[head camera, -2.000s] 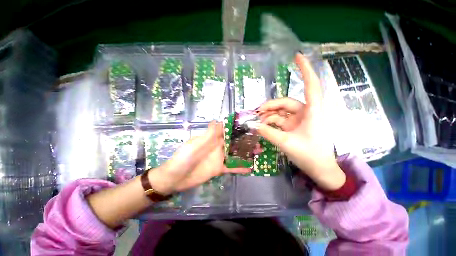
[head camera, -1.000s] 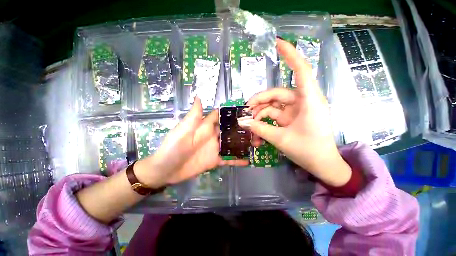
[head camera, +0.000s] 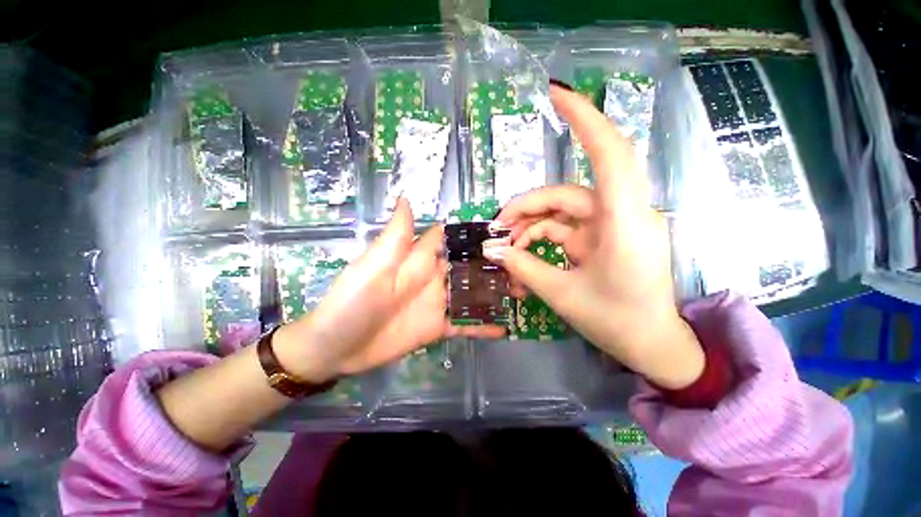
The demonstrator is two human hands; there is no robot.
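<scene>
My left hand (head camera: 369, 293) holds a green circuit board with its fingers under it, over the middle of the clear blister tray (head camera: 404, 404). A dark dome sheet (head camera: 478, 286) lies over or just above that board, with green showing at its top and bottom edges. My right hand (head camera: 606, 242) pinches the sheet's upper right part between thumb and finger. A clear film (head camera: 505, 71) clings to my raised right index fingertip. Another green board (head camera: 540, 315) shows bare beside the held one, partly behind my right fingers. Whether the sheet touches the board is unclear.
Covered boards with silvery rectangles (head camera: 419, 167) lie in the tray pockets. A white sheet of dome stickers (head camera: 762, 202) lies right of the tray. Stacked blister trays (head camera: 50, 232) stand at left. Glossy black trays (head camera: 889, 151) are far right. A metal upright (head camera: 467, 10) is behind the tray.
The dark sheet has moved from tilted and glaring to lined up along the held board. The view has shifted, so the tray sits higher. Both hands keep their hold.
</scene>
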